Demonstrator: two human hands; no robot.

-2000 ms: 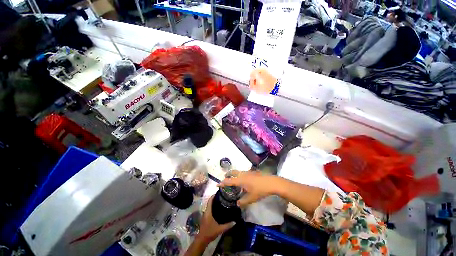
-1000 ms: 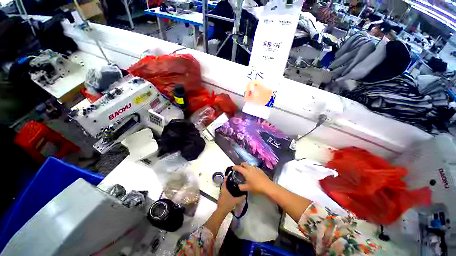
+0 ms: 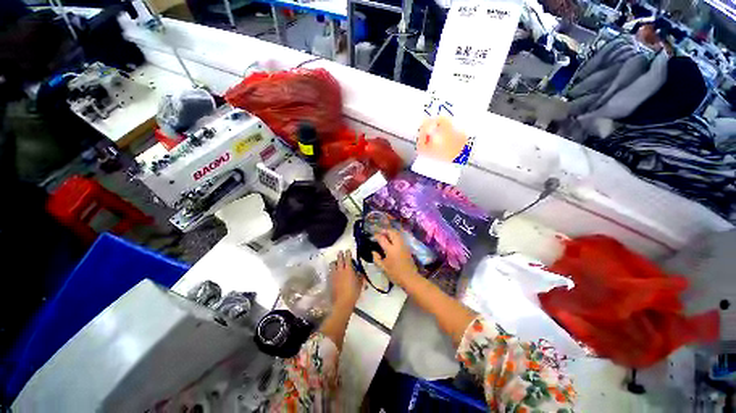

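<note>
A black flask [image 3: 367, 240] with a dark strap loop stands on the white table against the near left edge of the patterned box. My right hand [image 3: 391, 256] is closed around its near right side. My left hand [image 3: 345, 281] is low over the table just left of the strap, fingers forward; whether something small is under it cannot be told. A second black round piece with a steel rim [image 3: 278, 329] sits near my left forearm. A crinkled clear bag [image 3: 304, 290] lies left of my left hand.
The box with purple-pink print [image 3: 428, 211] lies behind my right hand. A black cloth lump [image 3: 308, 214] and white sewing machine [image 3: 214, 160] are at left. A white bag [image 3: 516, 302] and red bag [image 3: 617, 298] lie at right. A low white partition [image 3: 557, 153] runs behind.
The flask has moved away from me to beside the box. My left hand has come off it and moved left to the table. The small steel round seen there before no longer shows.
</note>
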